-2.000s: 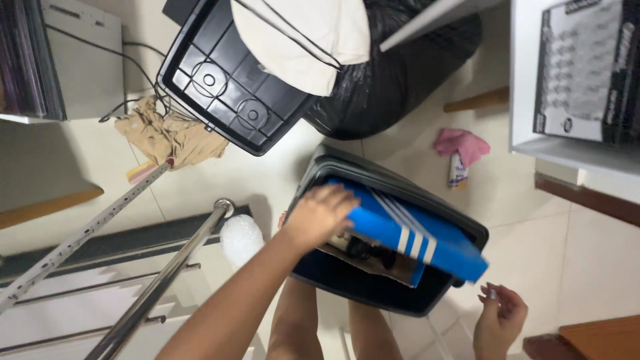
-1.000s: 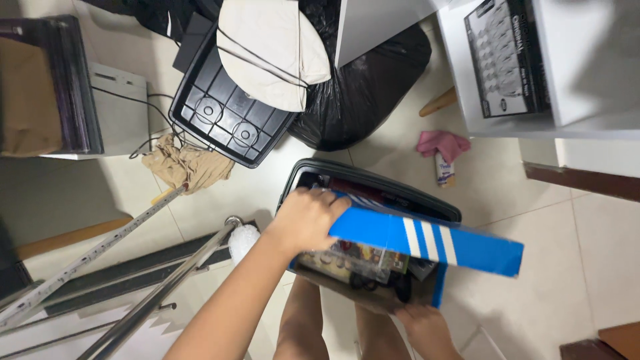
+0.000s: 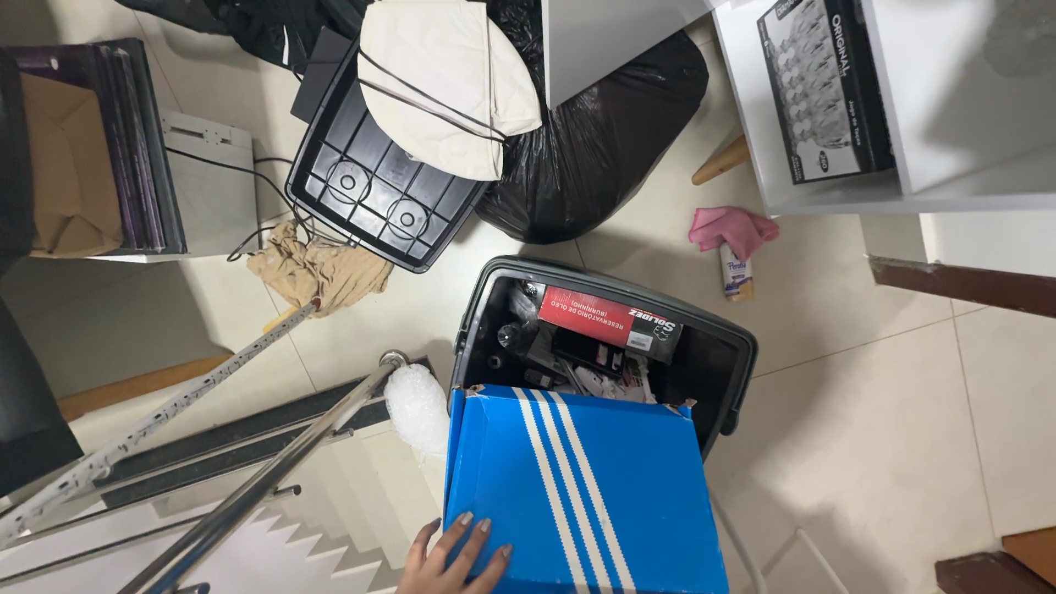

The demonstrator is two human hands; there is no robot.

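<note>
A blue shoebox with white stripes, its lid on, covers the near part of a black plastic bin. My left hand rests with spread fingers on the lid near its left edge. Out of sight is my right hand. Inside the bin, a red and black cardboard box lies along the far wall, with small dark and white items beside it. Beyond the bin is its black plastic lid, lying tilted on the floor with a folded cream cloth item over it.
A full black garbage bag lies beyond the bin. A metal stair railing and a patterned pole run at left, near a beige cloth. A pink cloth and a small packet lie right of the bag, below a white shelf.
The shoebox was open over the bin with its lid raised; now the lid is down and the box has moved toward me. My right hand has left the view.
</note>
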